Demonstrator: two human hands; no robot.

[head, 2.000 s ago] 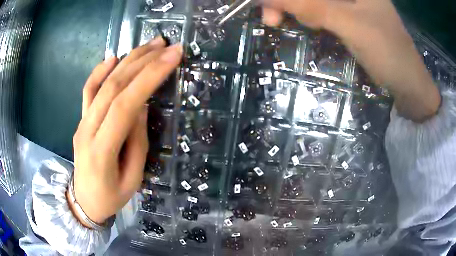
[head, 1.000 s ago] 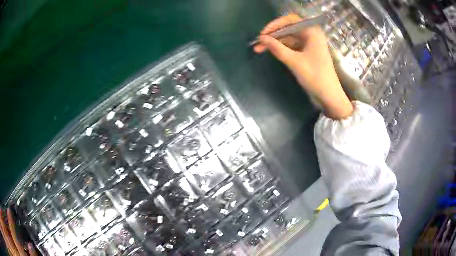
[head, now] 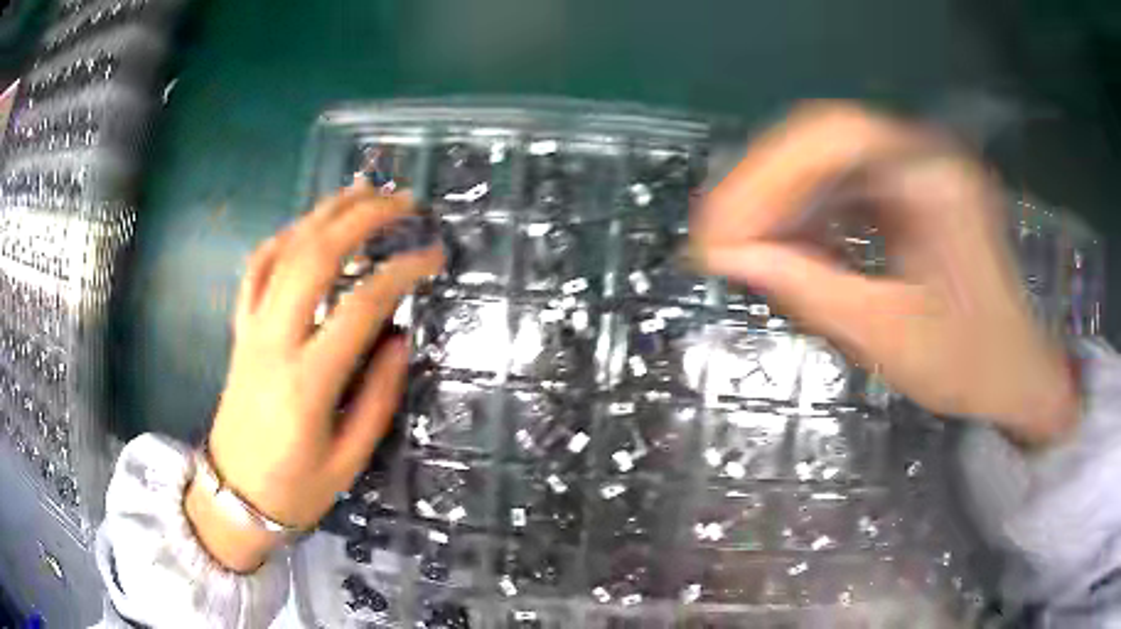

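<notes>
A clear blister tray (head: 516,116) lies in front of me, its square pockets holding dark small assemblies (head: 369,597) and tiny white tabs (head: 578,441). My left hand (head: 301,369) is over the tray's upper left part, fingers bent and spread. A dark thing shows between its fingertips; whether they hold it or it lies in a pocket cannot be told. My right hand (head: 885,270) is over the tray's upper right part, motion-blurred, thumb and fingers brought together. No tweezers can be made out in it.
A green mat (head: 271,74) lies behind and left of the tray. More trays with rows of parts (head: 55,307) stand at the far left. Part of another tray (head: 1045,246) shows at the right, past my right hand. Bright glare covers some middle pockets.
The view has swung back over the tray. My left hand, earlier only at the lower left edge, is fully in view on the tray. My right hand is over the tray; its tweezers no longer show.
</notes>
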